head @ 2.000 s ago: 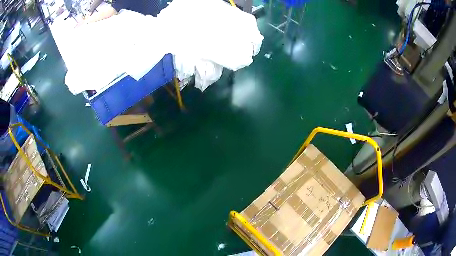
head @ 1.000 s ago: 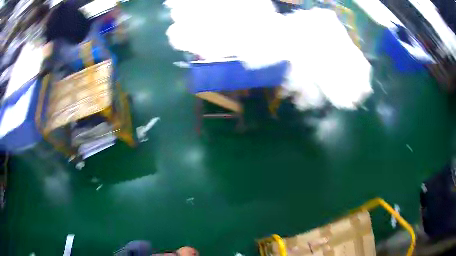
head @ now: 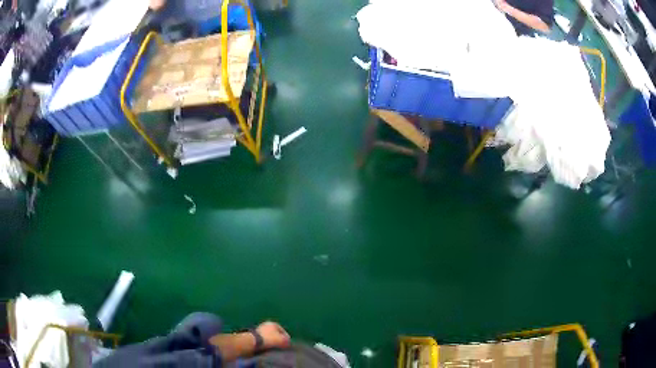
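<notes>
My left hand (head: pixel 273 335) is at the bottom edge, small and blurred. It lies over grey-brown cloth (head: pixel 306 356) at my front, below a blue-grey sleeve (head: pixel 169 348) and a dark wristband (head: pixel 257 338). Its fingers cannot be made out, and nothing is clearly seen in it. My right hand is not in view. The nearest trolley, with yellow handles and a cardboard deck (head: pixel 496 353), is cut off by the bottom edge, right of my hand.
A large white fabric heap (head: pixel 561 100) overhangs a blue bin (head: pixel 439 95). Another yellow-handled trolley (head: pixel 190 68) stands beside a blue bin (head: pixel 90 90) at upper left. White fabric (head: pixel 47 323) lies at lower left. White strips (head: pixel 291 136) lie on the green floor. A person's arm (head: pixel 524 16) shows behind the heap.
The view has swung left, so the bins and the far trolley have shifted right and the near trolley has slid down towards the bottom edge. My left hand and sleeve have come into view.
</notes>
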